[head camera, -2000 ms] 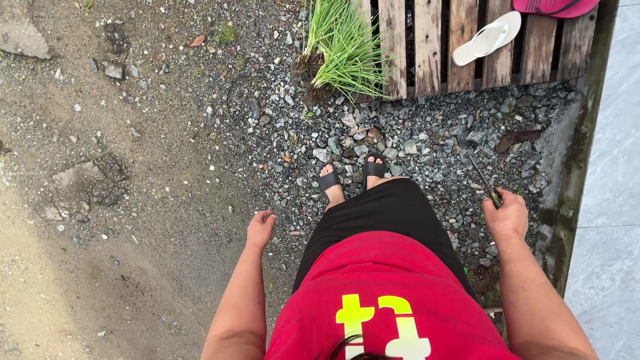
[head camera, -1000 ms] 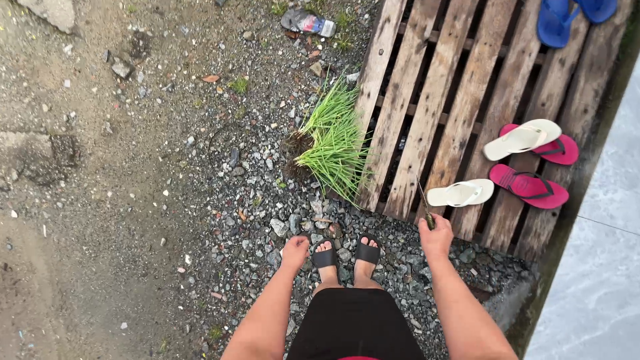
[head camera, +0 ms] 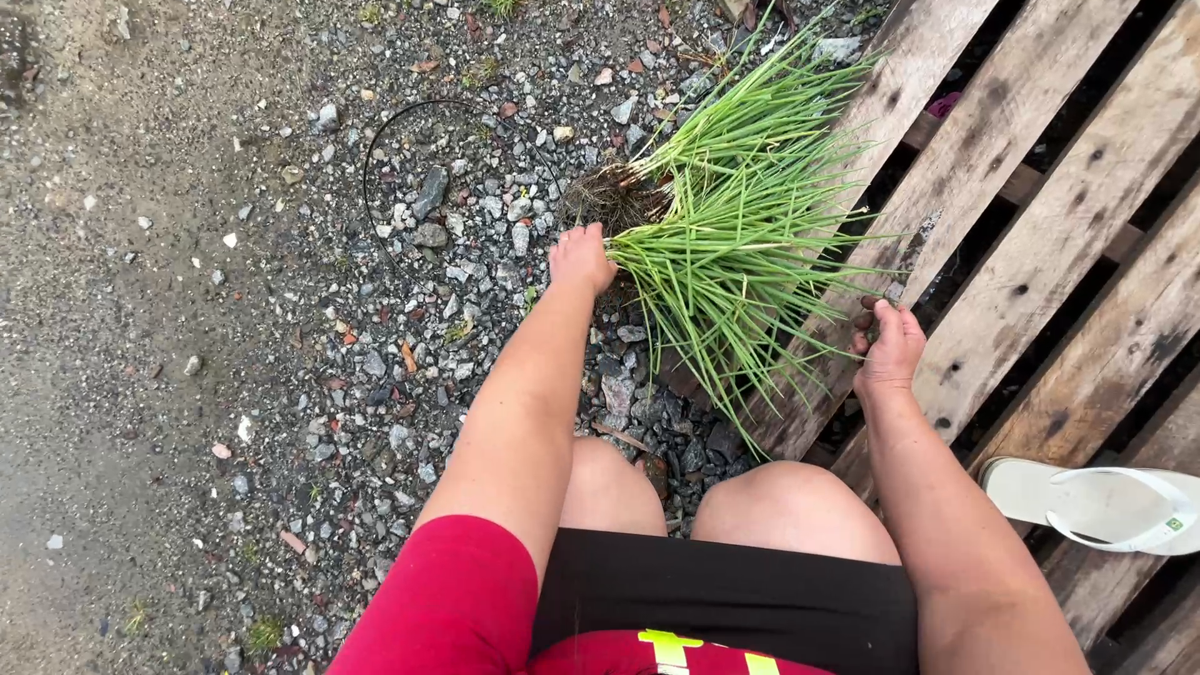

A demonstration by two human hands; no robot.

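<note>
Two bunches of long green plants, like chives or scallions, lie with roots to the left and leaf tips over a wooden pallet. My left hand (head camera: 581, 260) is closed around the root end of the nearer bunch (head camera: 722, 258). The farther bunch (head camera: 750, 131) lies just beyond, its brown, soil-covered roots (head camera: 614, 195) showing. My right hand (head camera: 889, 342) is at the leaf tips, over the pallet, with its fingers curled; a small dark thing shows at the fingers, but its shape is mostly hidden.
The slatted wooden pallet (head camera: 994, 220) fills the right side, with gaps between its boards. A white flip-flop (head camera: 1106, 506) rests on it near my right forearm. Gravel (head camera: 441, 281) covers the ground, and a thin dark loop (head camera: 367, 178) lies on it at left.
I have come down from standing to a crouch, my knees now in view. My left hand has reached the nearer bunch and taken hold of it. My right hand has moved to the leaf tips.
</note>
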